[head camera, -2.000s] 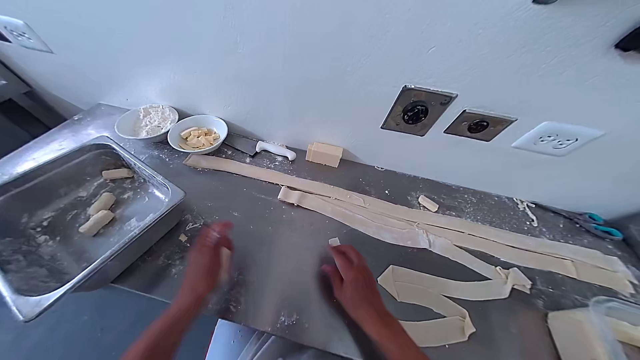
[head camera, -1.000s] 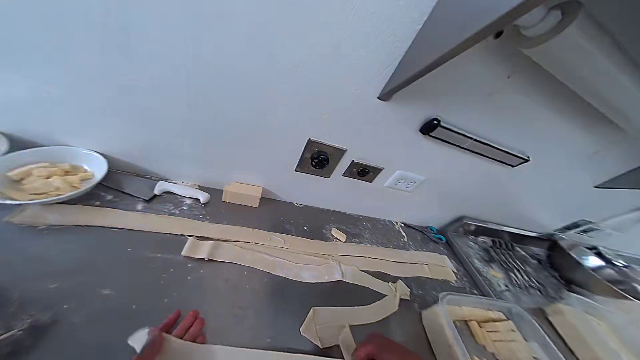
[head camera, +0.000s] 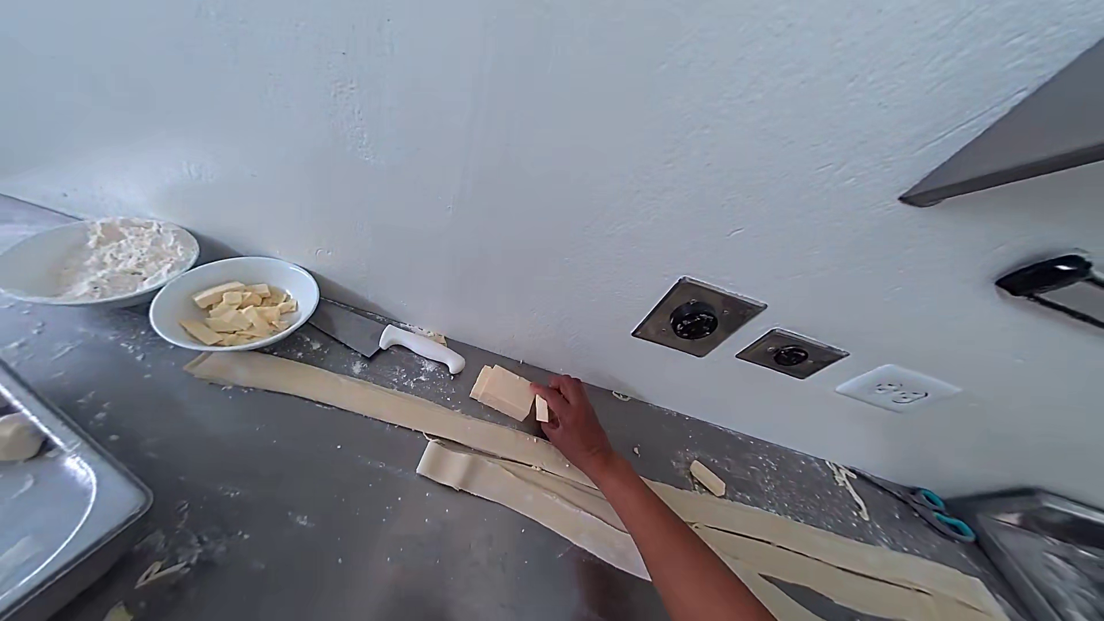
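Observation:
My right hand (head camera: 573, 420) reaches across the dough strips (head camera: 509, 440) and pinches a small pale stick of cheese (head camera: 542, 409) between its fingers. Touching or almost touching that stick on its left is a stack of cheese slices (head camera: 503, 392) near the wall. A shorter folded dough strip (head camera: 526, 503) lies in front of the long one, partly under my forearm. Another loose cheese piece (head camera: 707, 478) rests to the right of my arm. My left hand is out of the frame.
A white-handled knife (head camera: 423, 348) lies by the wall, beside a bowl of cheese pieces (head camera: 164, 315) and a bowl of flour (head camera: 34, 285). A metal pan (head camera: 112, 492) stands at the left. Scissors (head camera: 936, 511) and a metal tray (head camera: 1026, 517) are at the right.
My right hand has moved from the front dough strip to the cheese stack and now holds a stick. My left hand has left the view. The view has turned back leftward.

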